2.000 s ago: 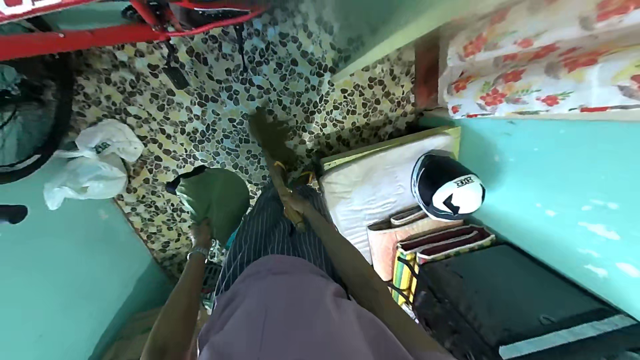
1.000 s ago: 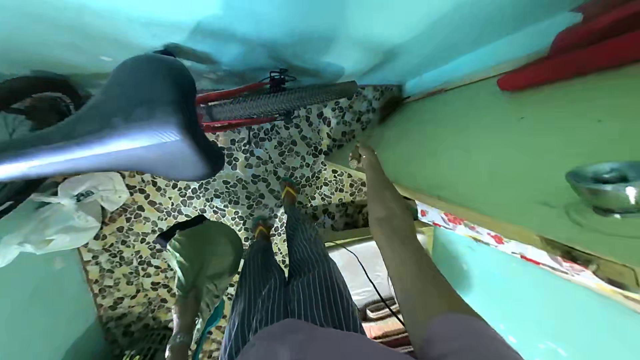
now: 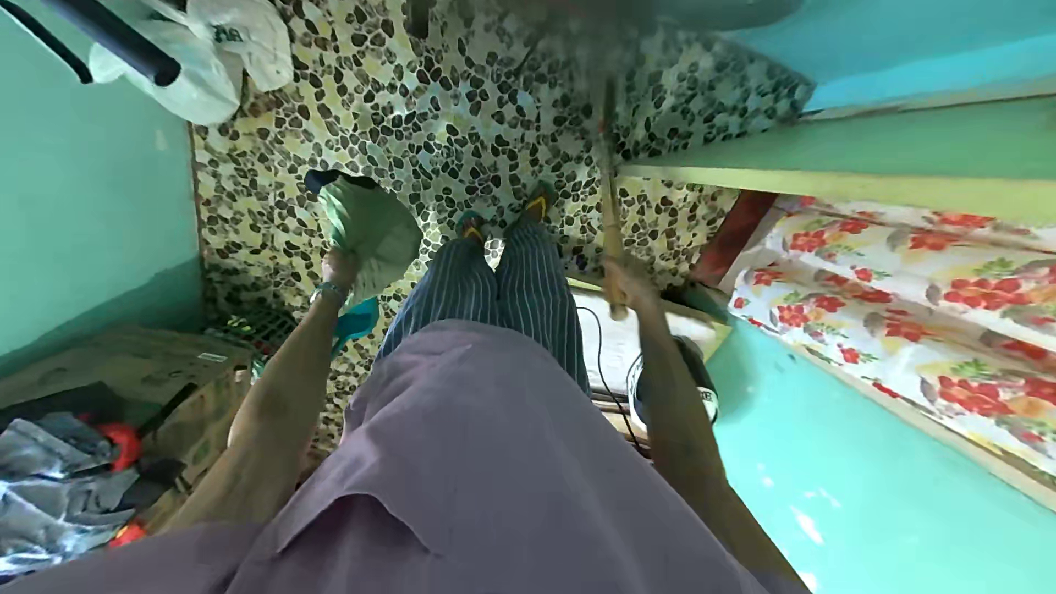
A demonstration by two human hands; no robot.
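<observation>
At the left, my left hand (image 3: 340, 271) grips the gathered end of a green cloth item (image 3: 375, 227) with a dark edge, possibly a cap or bag, which hangs over the patterned floor. To the right of my legs, my right hand (image 3: 631, 285) is closed around the lower end of a wooden stick-like handle (image 3: 610, 206). The handle runs up the view, away from me, and its far end is lost in a dark blur near the top. A bit of teal material (image 3: 356, 322) shows beside my left wrist.
White plastic bags (image 3: 239, 49) lie at the upper left. A cardboard box (image 3: 124, 355) with clothes stands at the lower left. Right are a green shelf edge (image 3: 825, 180), a floral curtain (image 3: 907, 289), a black and white helmet (image 3: 701, 388) and a white folded pad (image 3: 610, 338) with a dark cable.
My right hand, reaching out over the green surface a second ago, is now lower and nearer my legs, around the handle. My left hand still holds the green cloth. The view has shifted considerably.
</observation>
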